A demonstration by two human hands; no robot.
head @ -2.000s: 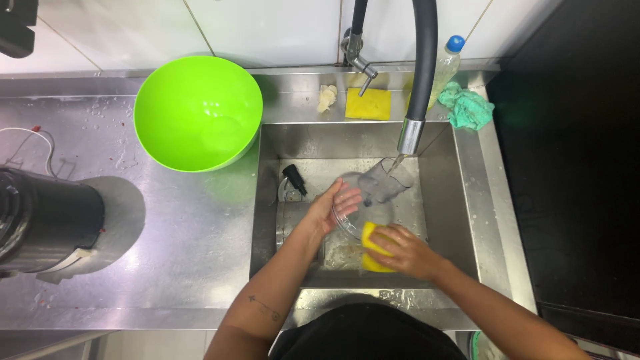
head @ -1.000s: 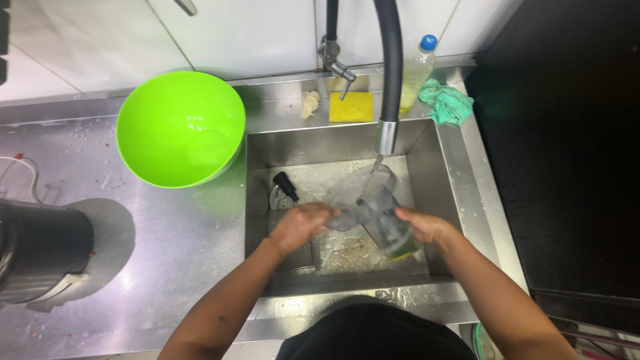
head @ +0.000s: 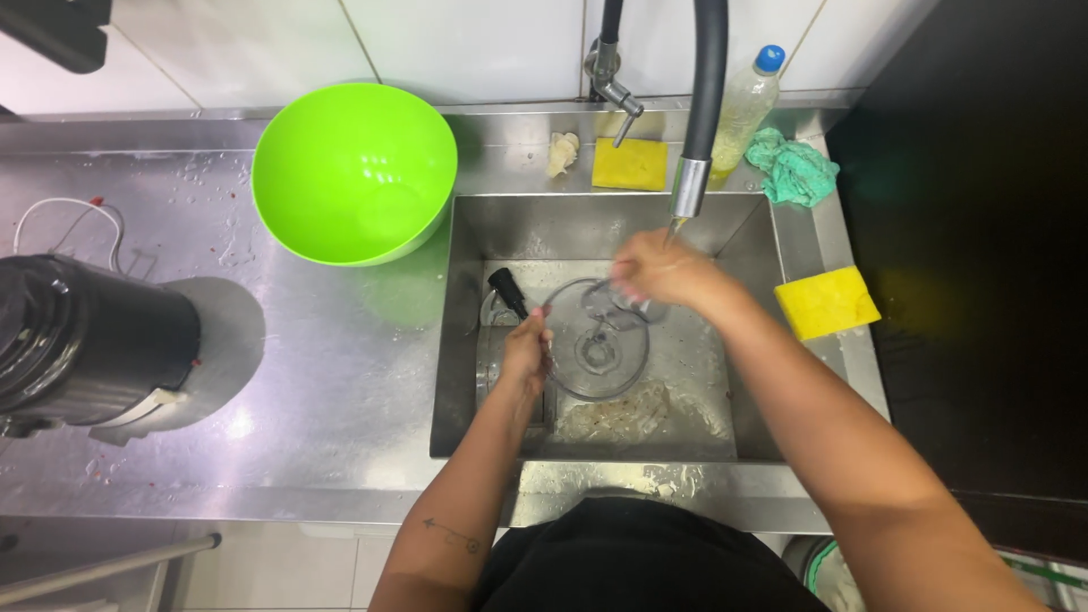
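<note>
My left hand (head: 527, 350) grips the left rim of a round clear plastic lid (head: 599, 387) over the sink. Under the faucet spout (head: 690, 187), where a thin stream of water runs, my right hand (head: 665, 268) is blurred; whether it holds anything I cannot tell. Just below its fingers lies another clear piece, partly hidden. At the sink's left side rests a clear container with a black handle (head: 507, 291). A yellow sponge (head: 827, 303) sits on the sink's right ledge.
A green bowl (head: 354, 174) stands on the steel counter, with a black appliance (head: 93, 340) at far left. Behind the sink (head: 752, 331) are a second yellow sponge (head: 629, 164), a bottle with a blue cap (head: 748, 110) and a green cloth (head: 795, 168). A dark panel borders the right.
The yellow sponge, in my right hand two seconds ago, now lies on the right ledge. My right hand has moved up under the spout.
</note>
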